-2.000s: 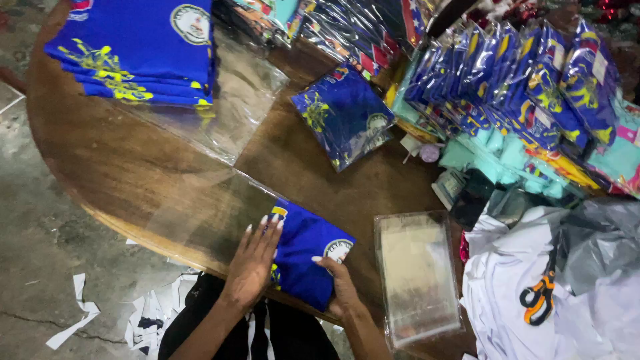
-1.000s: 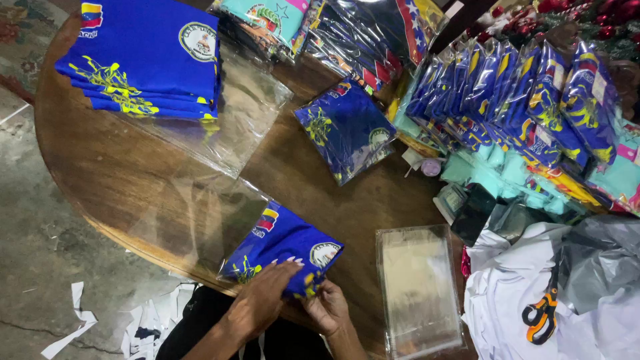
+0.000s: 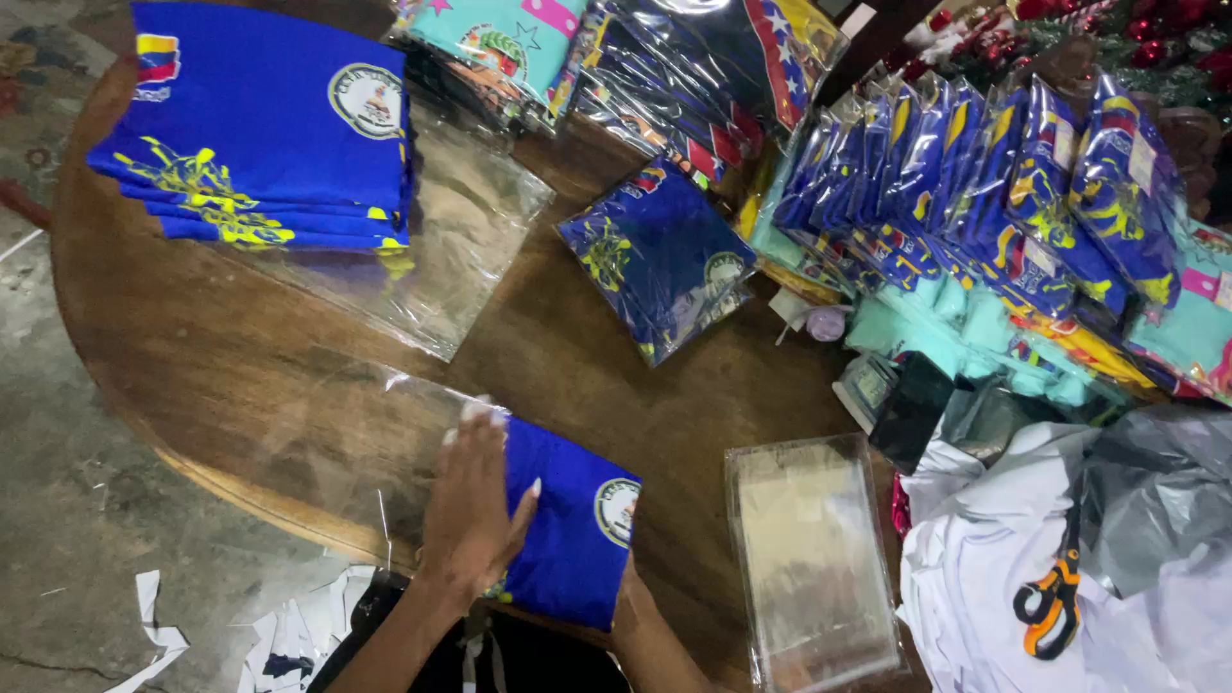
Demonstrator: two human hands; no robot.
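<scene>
A folded blue printed cloth (image 3: 568, 520) with a round emblem lies at the near table edge. My left hand (image 3: 474, 500) rests flat on its left part, fingers pointing away, thumb spread. My right hand (image 3: 630, 592) is at its right edge, its fingers hidden under or behind the cloth. A clear plastic bag (image 3: 356, 423) spreads left of the cloth, under my left fingertips. Beyond it, a stack of folded blue cloths (image 3: 279, 106) sits on another clear bag (image 3: 472, 260). One bagged blue cloth (image 3: 659, 255) lies at the middle of the table.
A pile of clear bags (image 3: 813, 568) is at right, beside white cloth (image 3: 972, 577) with orange-handled scissors (image 3: 1049, 606) on it. Rows of bagged blue cloths (image 3: 962, 183) and bagged turquoise cloths (image 3: 500, 38) stand farther back on the wooden table (image 3: 192, 356). White scraps (image 3: 298, 616) lie at lower left.
My left hand has moved from the cloth's near edge to lie flat over its left part, covering the small flag print. My right hand has shifted to the right edge.
</scene>
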